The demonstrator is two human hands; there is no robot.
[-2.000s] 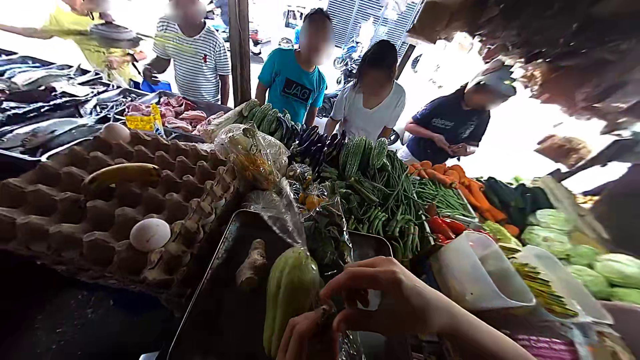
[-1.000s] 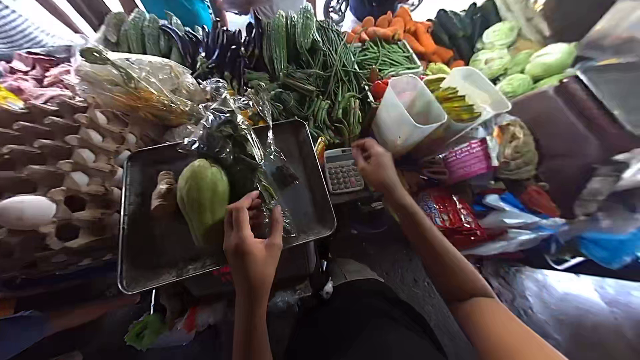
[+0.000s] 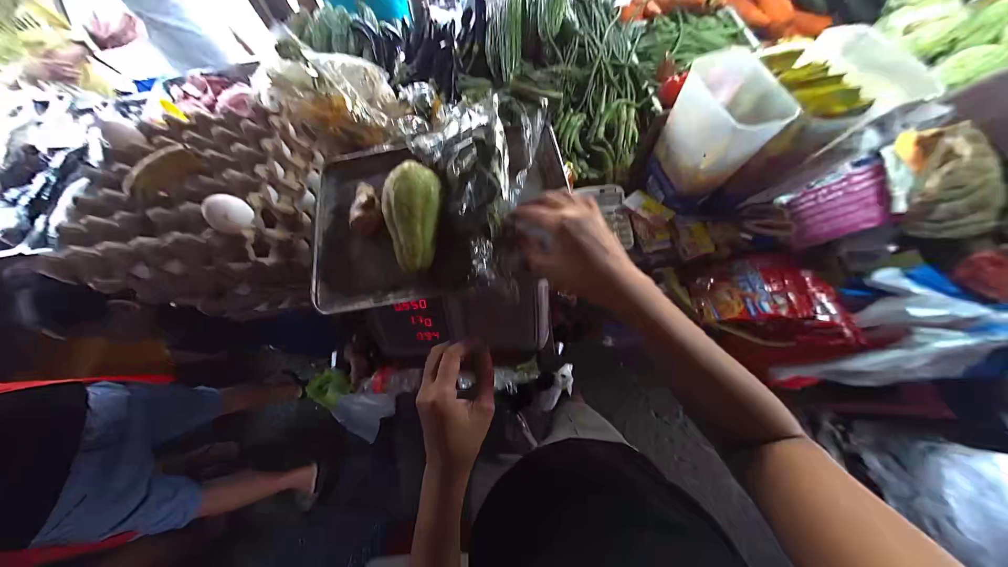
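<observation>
A metal tray (image 3: 354, 272) rests on a digital scale (image 3: 425, 327) whose red digits are lit. In the tray lie a piece of ginger root (image 3: 365, 209), a pale green chayote-like vegetable (image 3: 413, 214) and a clear plastic bag of leafy greens (image 3: 476, 169). My right hand (image 3: 563, 240), blurred, is over the tray's right edge beside the bag; its fingers are curled, and whether they grip the plastic cannot be told. My left hand (image 3: 457, 394) is just below the scale's display, fingers raised and apart, with nothing seen in it.
Left of the tray are cardboard egg trays (image 3: 150, 260) with an egg (image 3: 227, 213). Long green beans (image 3: 602, 94) and eggplants (image 3: 433, 55) lie behind. To the right stand a white plastic container (image 3: 720, 118), a calculator (image 3: 610, 206) and red packets (image 3: 776, 303). Another person's legs (image 3: 157, 465) are at lower left.
My left hand has moved from the bag in the tray down below the scale's display. My right hand has gone from beside the calculator to the tray's right side. The view has shifted.
</observation>
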